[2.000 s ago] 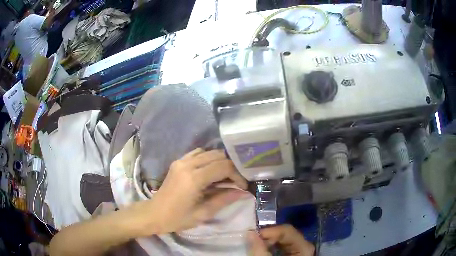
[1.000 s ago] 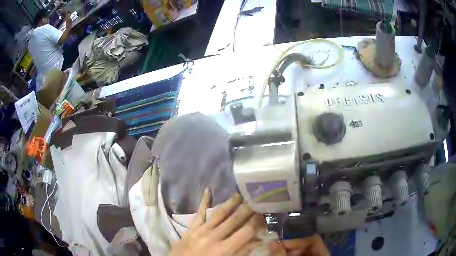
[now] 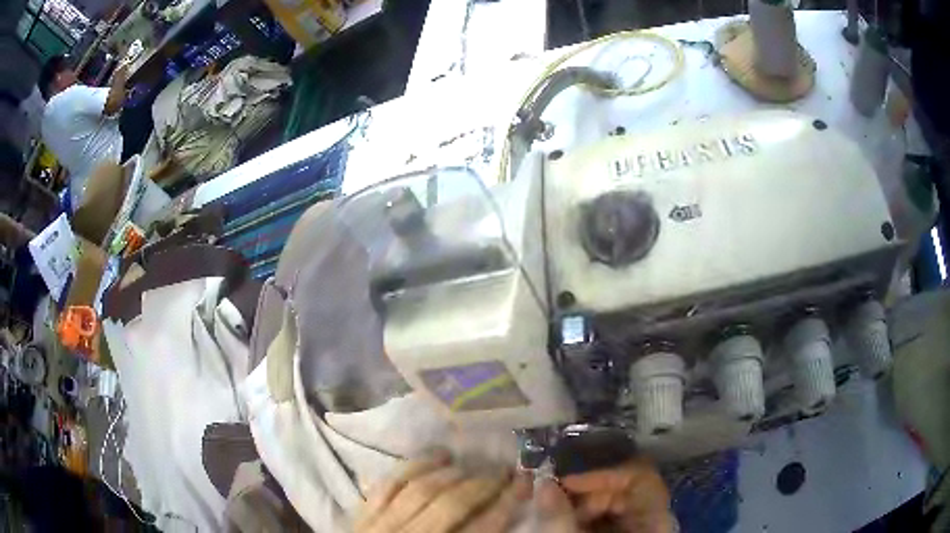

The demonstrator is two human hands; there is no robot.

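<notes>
The off-white and grey-taupe garment piece (image 3: 344,333) lies left of the overlock machine (image 3: 719,229), partly behind its clear shield and front cover (image 3: 469,359). My left hand (image 3: 448,500) is at the bottom edge, blurred and cut off, with bent fingers on the pale cloth below the cover. My right hand (image 3: 615,500) is just right of it, below the presser foot area (image 3: 536,448), also blurred and cut off. The fingertips of both hands are close together at the cloth edge. The exact pinch is hard to see.
A pile of pale and dark brown pieces (image 3: 177,385) lies at left. Striped blue cloth (image 3: 302,208) lies behind the work. Ribbed tension dials (image 3: 740,375) line the machine front. Olive cloth (image 3: 925,364) is at the right edge. A person in a white top (image 3: 81,130) is at the far left.
My left hand has come down off the taupe cloth to the bottom edge, near my right hand. The camera view has shifted. The machine's front cover now appears tilted, swung to the left.
</notes>
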